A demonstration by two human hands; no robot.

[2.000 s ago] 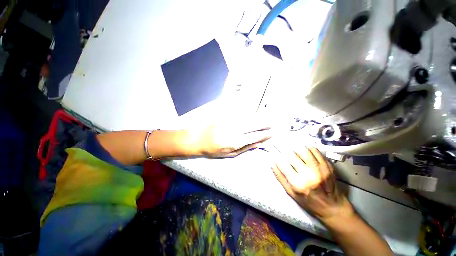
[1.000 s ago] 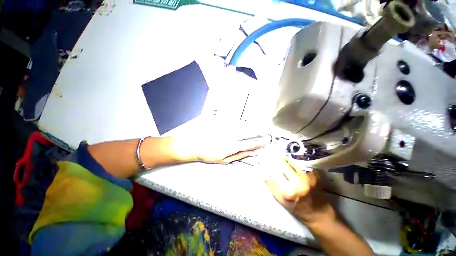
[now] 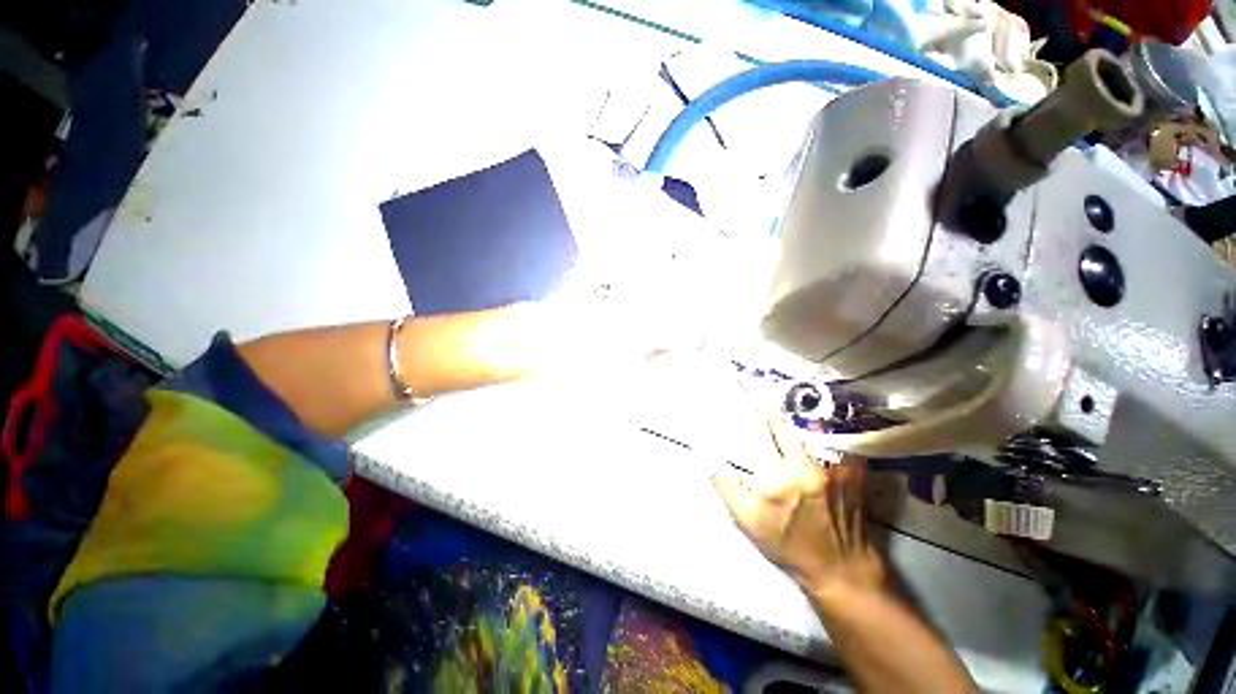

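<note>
A dark, squarish fabric stack (image 3: 477, 233) lies on the white table left of the needle area. My left hand (image 3: 576, 339) lies flat left of the presser foot, its fingers washed out by the lamp. My right hand (image 3: 789, 502) is just in front of the presser foot area (image 3: 809, 400), fingertips close to it, thumb and fingers bent. A washed-out piece with a thin dark edge line (image 3: 667, 437) lies between the hands; its outline is mostly lost in glare. Whether the fingers pinch it cannot be seen.
The off-white machine head (image 3: 868, 217) fills the right side. A blue tube (image 3: 732, 84) curves behind the needle, with pale and dark-edged pieces beside it. A measuring scale (image 3: 542, 540) runs along the table's front edge. A red-rimmed basket (image 3: 30, 407) is at lower left.
My left hand has moved back and up, nearer the dark stack, away from the front edge. My right hand stays by the presser foot. The camera view has shifted.
</note>
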